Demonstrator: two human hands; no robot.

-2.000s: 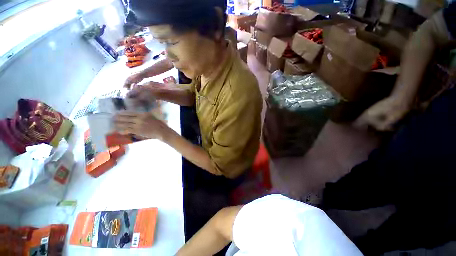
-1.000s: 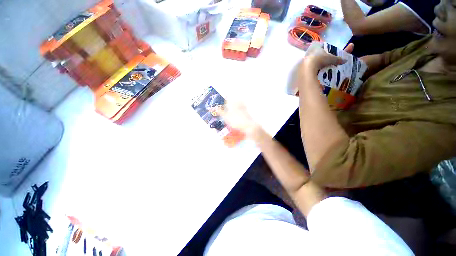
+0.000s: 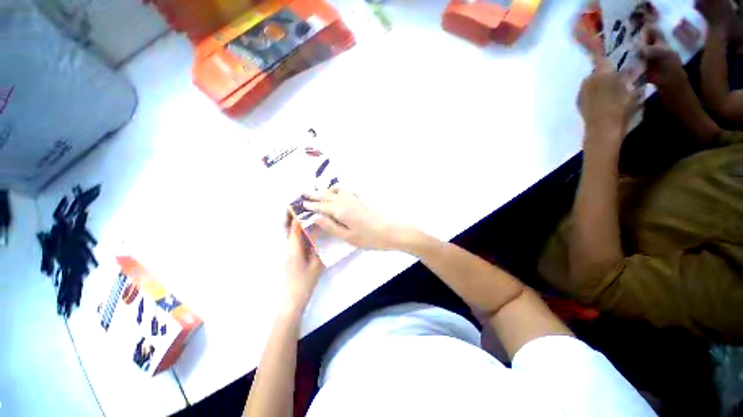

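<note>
A folding carton [image 3: 315,167] lies in front of me with its white printed panel up and a thin orange side at its lower left. My left hand [image 3: 301,259] holds the carton's near left edge. My right hand [image 3: 352,218] rests over the near part of the panel, fingers pointing left and covering some of the print. The carton's far end points away from me; its white edges blend into the bright table, so its flaps cannot be made out.
A made-up box [image 3: 151,322] lies at the left beside a heap of black accessories [image 3: 68,248]. A sack [image 3: 61,106] is far left. Orange carton blanks [image 3: 273,41] lie at the far edge. A neighbour's hand [image 3: 607,98] holds a carton at right; another orange box [image 3: 491,18] is near.
The view has swung left. The carton that my right hand had hold of, dark side up, is now white side up in front of me. My left hand has come into view on it.
</note>
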